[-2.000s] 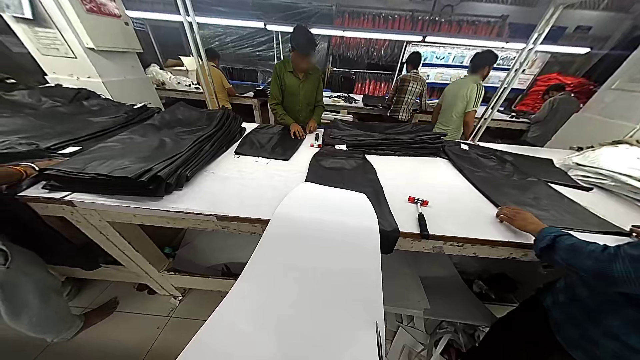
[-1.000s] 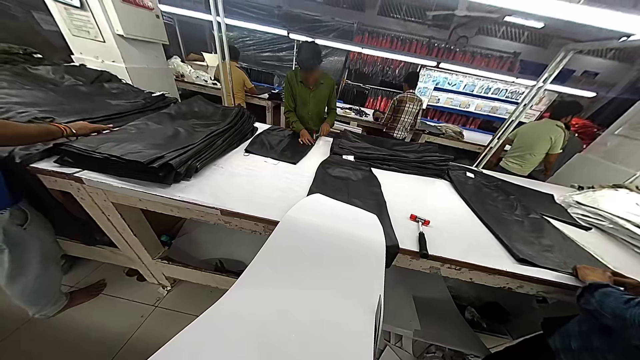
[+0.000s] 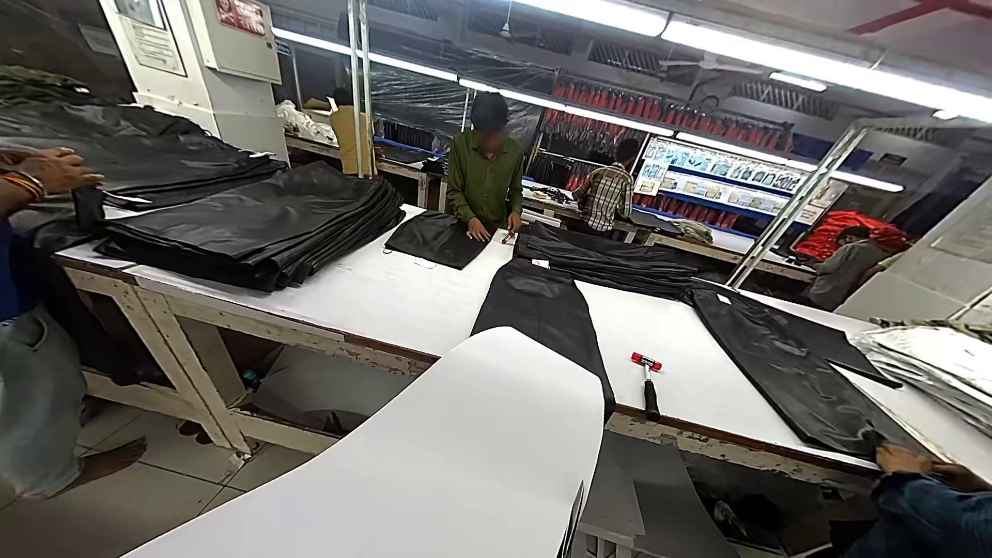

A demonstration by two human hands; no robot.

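Neither my left hand nor my right hand is in view. A large white sheet (image 3: pixel 434 449), rounded at its far end, stretches up from the bottom edge and covers the lower part of black trousers (image 3: pixel 539 306) on the white-topped table (image 3: pixel 356 302). What holds the sheet is hidden. To its right lies a red-headed mallet (image 3: pixel 647 385) with a black handle. Another black garment (image 3: pixel 783 364) is spread out further right, a co-worker's hands (image 3: pixel 914 463) at its near end. A small black piece (image 3: pixel 435 240) lies before a co-worker in green (image 3: pixel 487 178).
Stacked black garments (image 3: pixel 248 225) cover the table's left part, with a co-worker's hands (image 3: pixel 50 169) beyond them. A folded black pile (image 3: pixel 604 260) lies at the far edge. White bundles (image 3: pixel 930 368) sit at right. A metal post (image 3: pixel 798 205) rises behind the table.
The left co-worker's hand, flat on the black stack one second ago, is now off it, further left. The right co-worker's hands have moved to the garment's near end. The view has swung right.
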